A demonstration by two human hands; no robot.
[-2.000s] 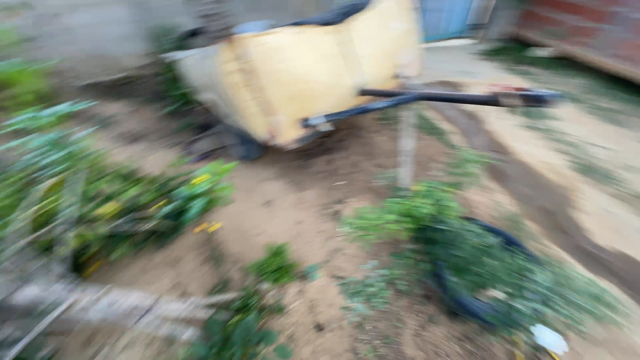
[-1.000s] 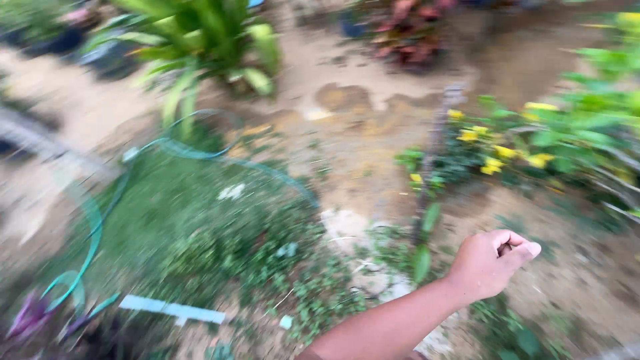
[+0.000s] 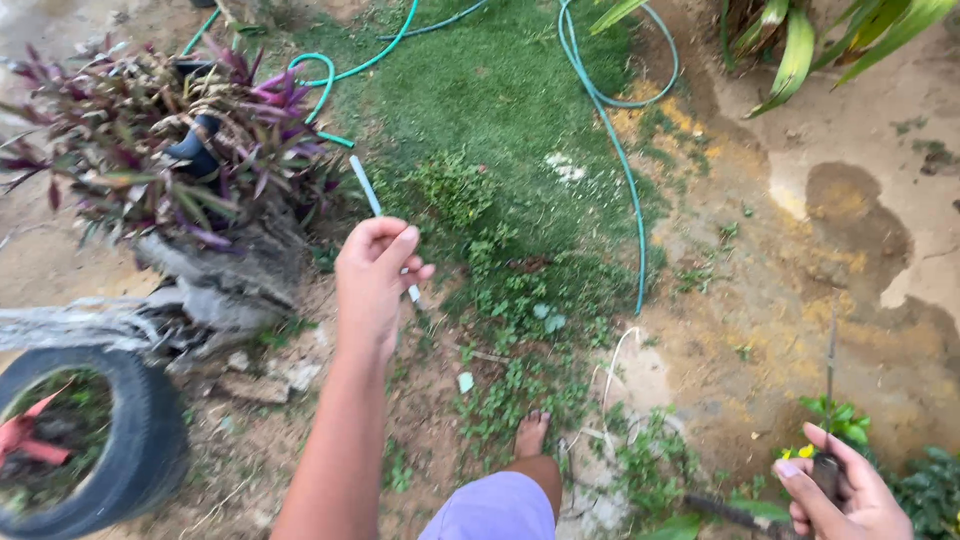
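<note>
My left hand (image 3: 381,277) is raised left of centre, its thumb and index finger pressed together and the other fingers curled; nothing shows clearly between them. Behind it a pale blue strip (image 3: 365,184) lies on the ground, partly hidden by the hand. At the lower right, my right hand (image 3: 851,491) grips the dark handle of a thin pointed metal tool (image 3: 831,360), which points upward. Its exact kind cannot be told. A dark rod (image 3: 724,511) shows just left of this hand, its far end hidden.
Green hoses (image 3: 628,187) curve over grass. Purple-leaved plants (image 3: 247,135) grow by a weathered stump (image 3: 217,277) at the left, above a tyre planter (image 3: 154,450). Low weeds and a pale cord (image 3: 611,367) lie near my bare foot (image 3: 531,433). Wet sand (image 3: 855,217) spreads at the right.
The view has swung a long way over the yard. My left hand, seen right of centre a second ago, is now left of centre. My right hand with the tool has come into view.
</note>
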